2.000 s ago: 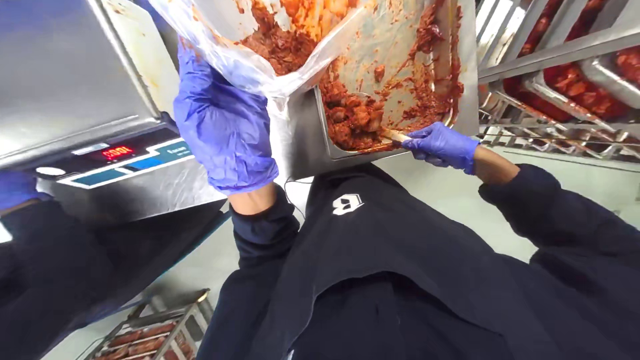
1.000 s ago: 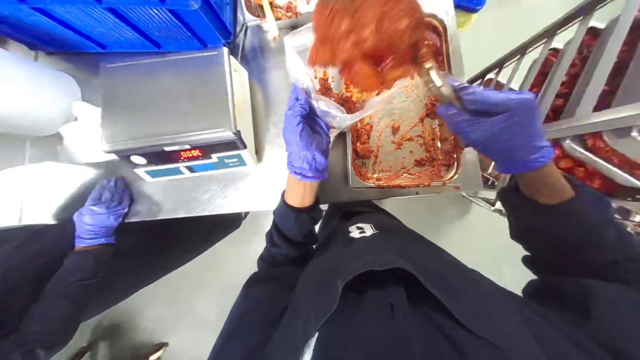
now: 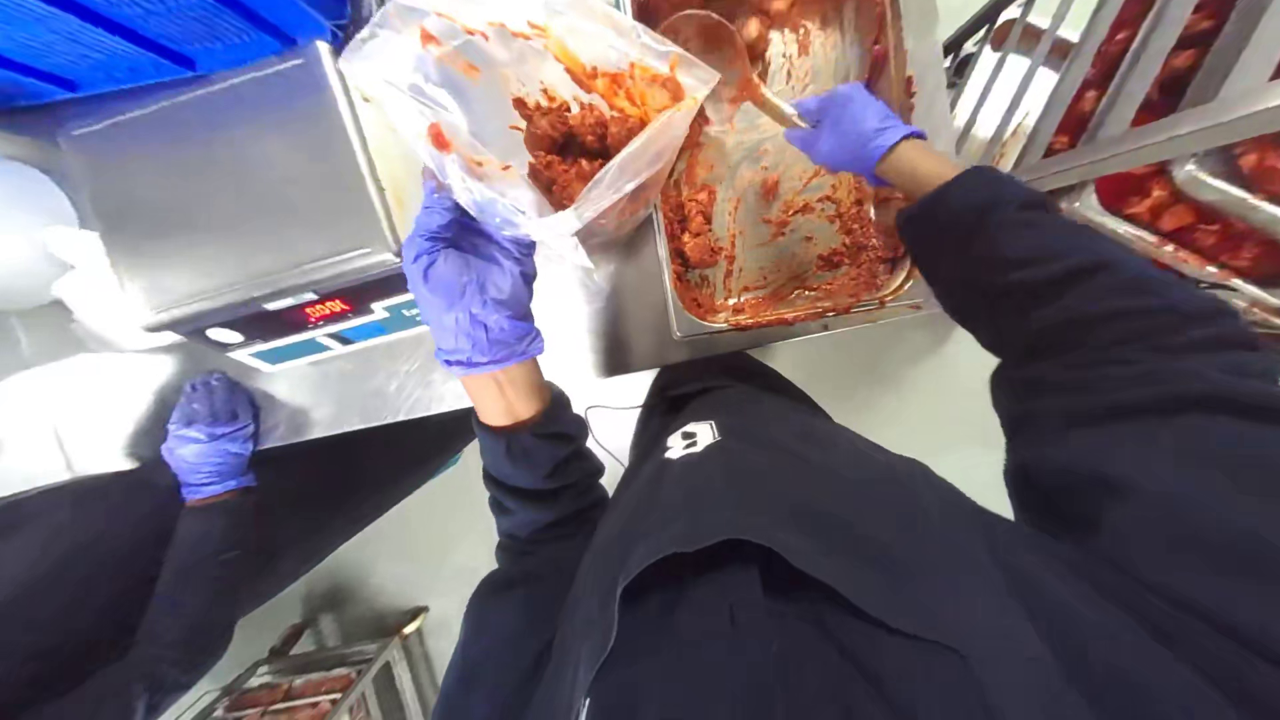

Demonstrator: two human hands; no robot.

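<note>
My left hand, in a purple glove, holds a clear plastic bag by its side, with the mouth spread wide. Red sauced meat lies inside the bag. In my gloved right hand is the handle of a large serving spoon; its bowl, smeared with red sauce, is over the metal tray beside the bag's edge. The steel tray holds scattered meat and sauce, thickest along its sides, with bare metal showing in the middle. The bag covers part of the tray's left side.
A steel bench scale with a lit display stands at left, below a blue crate. A co-worker's gloved hand rests at the bench edge. At right is a metal rack with trays of red meat; another rack stands at bottom left.
A second ago the spoon, heaped with meat, was raised over the bag and tray; now its bowl shows no heap. My right hand has moved away from the near side of the tray.
</note>
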